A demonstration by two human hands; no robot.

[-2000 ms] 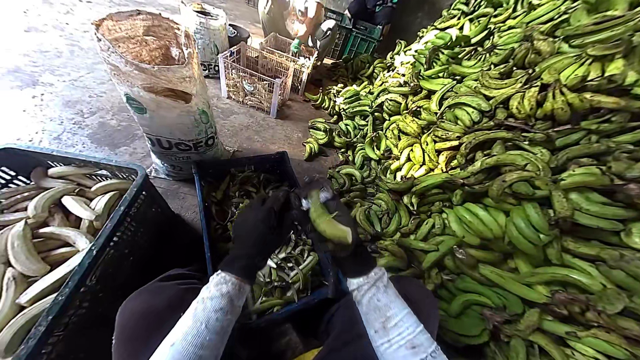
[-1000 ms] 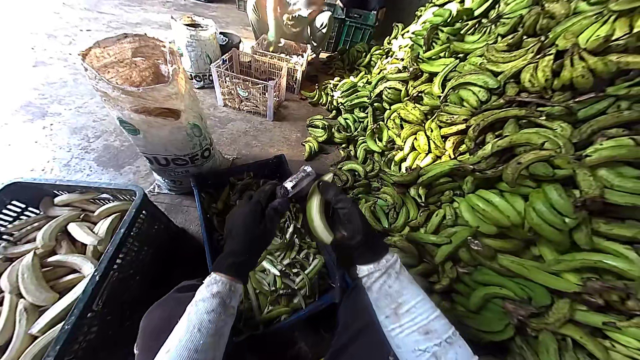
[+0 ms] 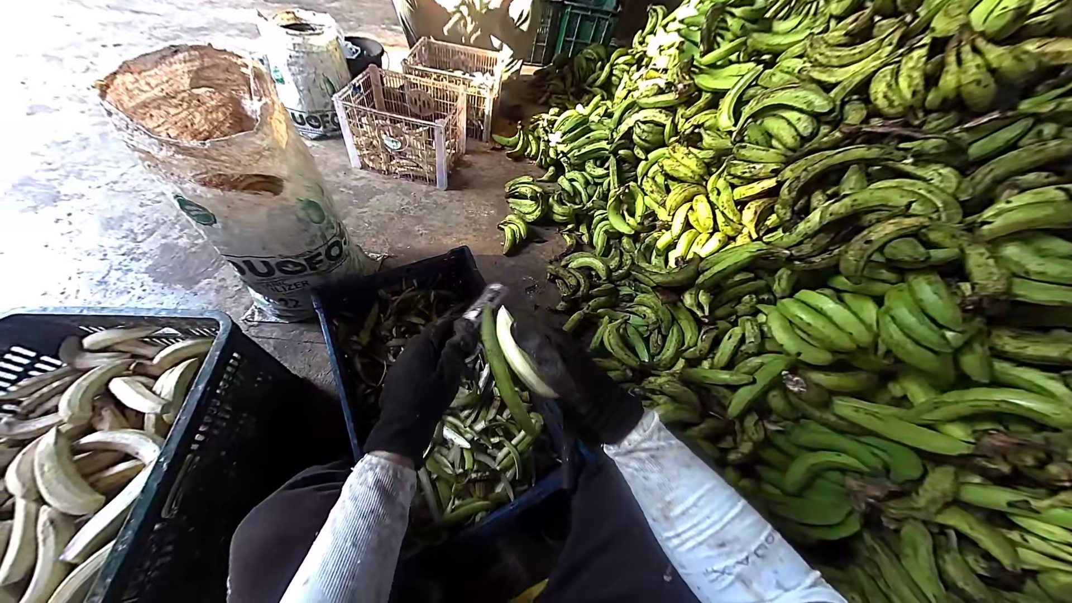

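Note:
My left hand (image 3: 431,377), in a black glove, is closed on a peeling tool with a metal head (image 3: 486,303). In my gloved right hand (image 3: 578,377) is a partly peeled plantain (image 3: 521,358), its pale flesh facing left. A long strip of green peel (image 3: 502,368) hangs beside the plantain, below the tool's head. Both hands are over a blue crate (image 3: 335,381) between my knees, which holds cut green peels (image 3: 477,452) and darker scraps.
A dark crate of peeled plantains (image 3: 222,360) stands at left. Beyond are an open sack (image 3: 243,193), a second sack (image 3: 306,75) and slatted crates (image 3: 402,126). A large heap of green plantains (image 3: 821,318) fills the right side. Part of a person (image 3: 469,21) shows at the back.
A long green strip now hangs from the plantain's side, where none showed one second ago. The plantain has turned in my right hand since two seconds ago.

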